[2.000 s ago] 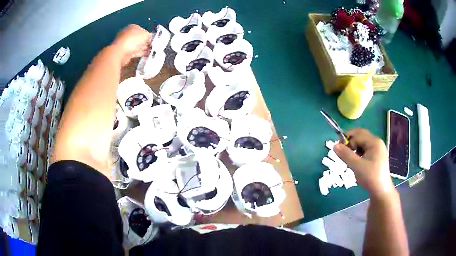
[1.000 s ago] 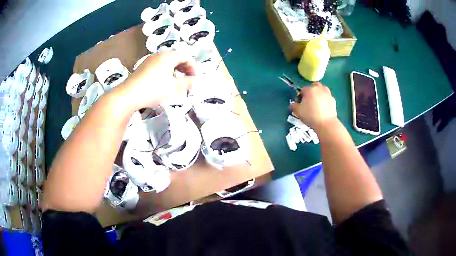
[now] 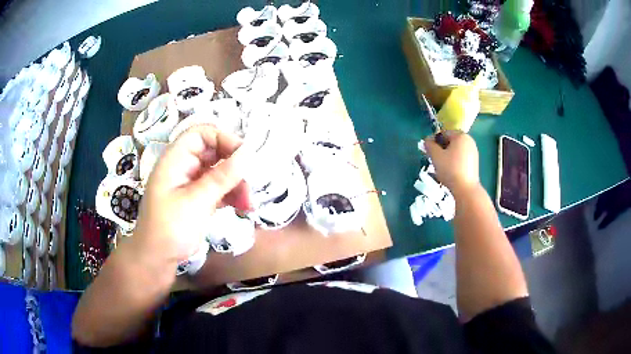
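Many white camera housings (image 3: 337, 206) with dark round LED boards lie on a brown cardboard sheet (image 3: 318, 256). My left hand (image 3: 190, 190) is over the left-middle housings, fingers bent toward the white shells. Glare hides whether it grips one. My right hand (image 3: 453, 160) is closed around the long-nose pliers (image 3: 430, 112), whose jaws point up and away, beside the yellow bottle. A loose pile of small white plastic parts (image 3: 432, 200) lies just below my right hand on the green bench.
Stacked rows of white housings (image 3: 31, 159) stand at far left, with red wired parts (image 3: 93, 238) beside them. A parts box (image 3: 495, 101), yellow bottle (image 3: 458, 107) and green bottle (image 3: 513, 17) are at upper right. A phone (image 3: 514, 176) and white strip (image 3: 550, 173) lie right.
My left hand has moved from the far left edge of the housings, across them, and back toward me. Housings now stand at the cardboard's left side. My right hand still holds the pliers, now pointing more upright.
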